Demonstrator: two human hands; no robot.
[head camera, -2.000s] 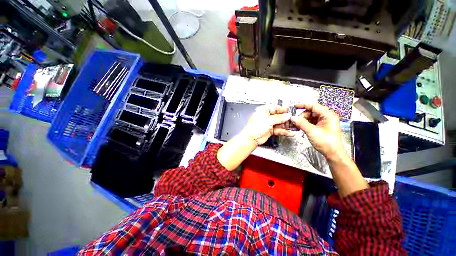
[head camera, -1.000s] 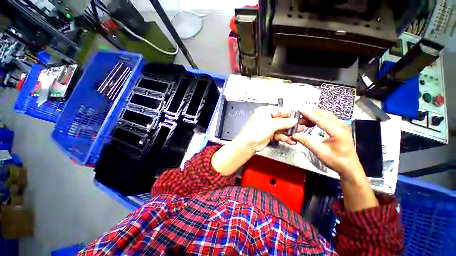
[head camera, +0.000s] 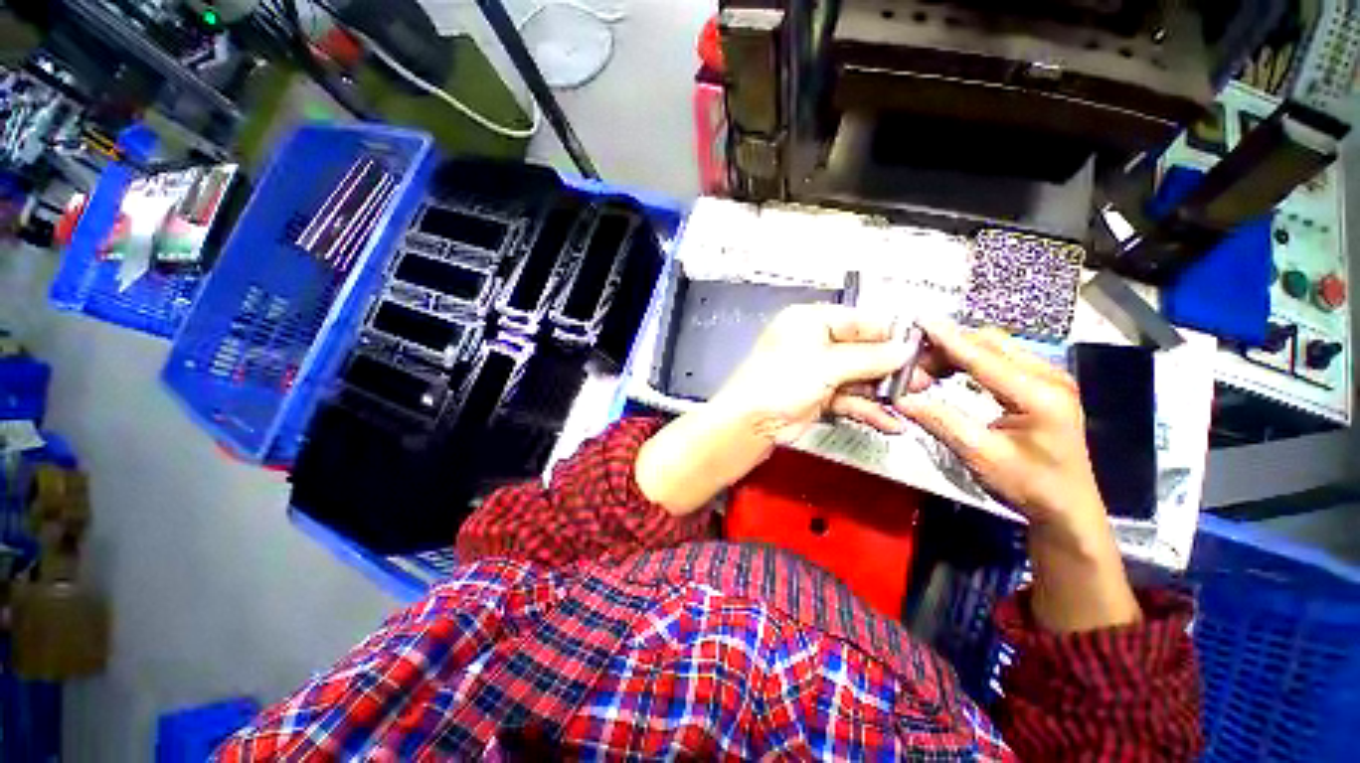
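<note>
My left hand (head camera: 813, 365) and my right hand (head camera: 1014, 420) meet over the paper-covered bench. Between their fingertips is a small dark metal piece (head camera: 901, 362), short and narrow, held slanted; its details are too small to tell. Fingers of both hands touch it. A black sheet-metal tray (head camera: 731, 331) with turned-up edges lies on the bench beside and partly behind my left hand. A square parts tray (head camera: 1025, 283), densely speckled with tiny fasteners, lies beyond my right hand.
The press (head camera: 1014, 75) stands behind the bench, with a control panel (head camera: 1295, 246) and blue cloth (head camera: 1216, 268) at right. A smartphone (head camera: 1116, 432) and flat metal bar (head camera: 1137, 310) lie right. Slotted black frames (head camera: 433, 276) fill the left crate. A red stool (head camera: 820, 526) is below the bench.
The view has shifted slightly. The fingers have moved around the small metal piece, which is now tilted between both hands. The tray and parts tray stay in place on the bench.
</note>
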